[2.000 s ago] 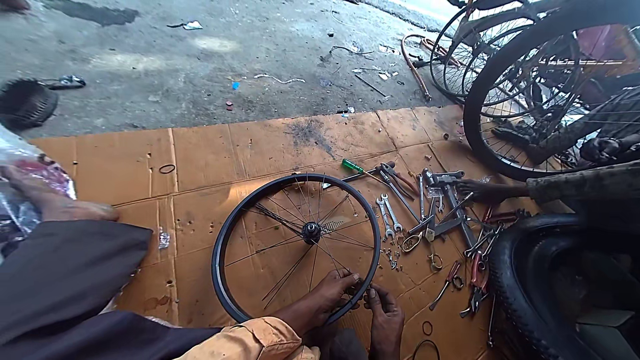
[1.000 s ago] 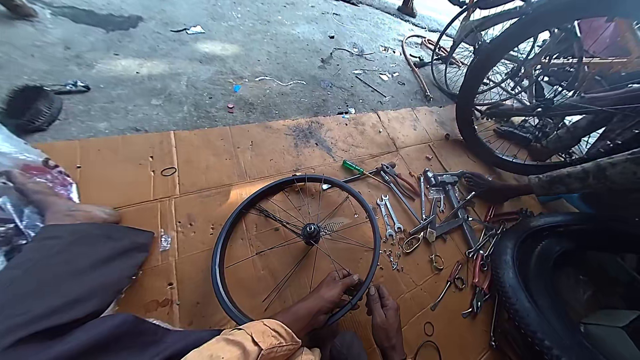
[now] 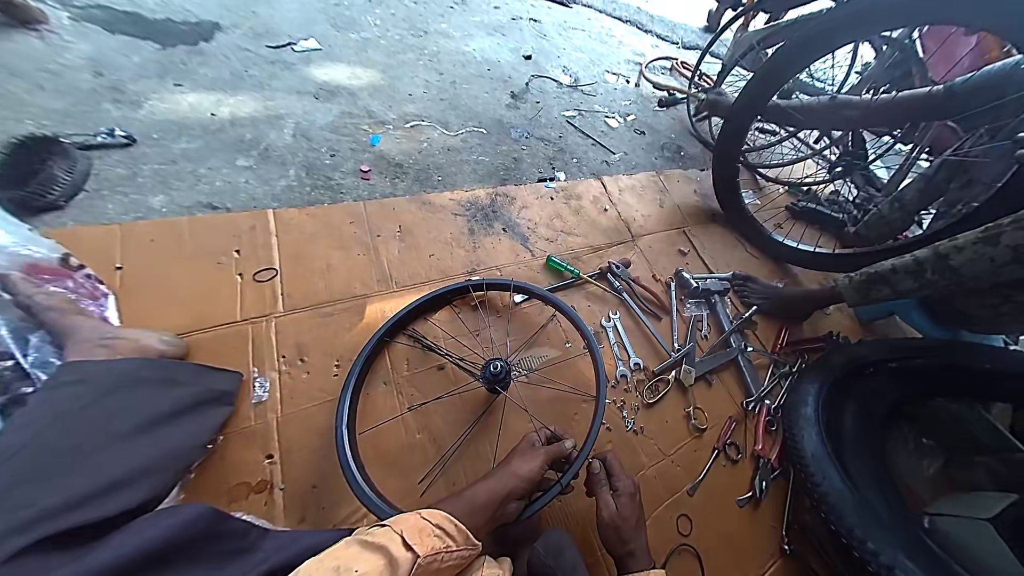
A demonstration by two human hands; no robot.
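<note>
A black bicycle wheel rim (image 3: pixel 350 456) is tilted over the cardboard, with spokes running from its hub (image 3: pixel 496 374); several spokes lie loose at one end. My left hand (image 3: pixel 532 468) is at the rim's lower right, inside it, with thumb and fingers closed on a thin spoke near the rim. Just outside the rim, my right hand (image 3: pixel 616 504) has its thumb and forefinger pinched together near the rim's edge; whatever they hold is too small to tell. Two open-end wrenches (image 3: pixel 622 348) and small metal nipples or screws (image 3: pixel 630 416) lie right of the wheel.
Flattened cardboard (image 3: pixel 320 248) covers the ground. A green-handled screwdriver (image 3: pixel 564 266), pliers (image 3: pixel 640 288) and other tools lie to the right. A black tire (image 3: pixel 824 448) and a bicycle wheel (image 3: pixel 728 160) stand beyond. Another person's foot or hand (image 3: pixel 768 294) rests near the tools.
</note>
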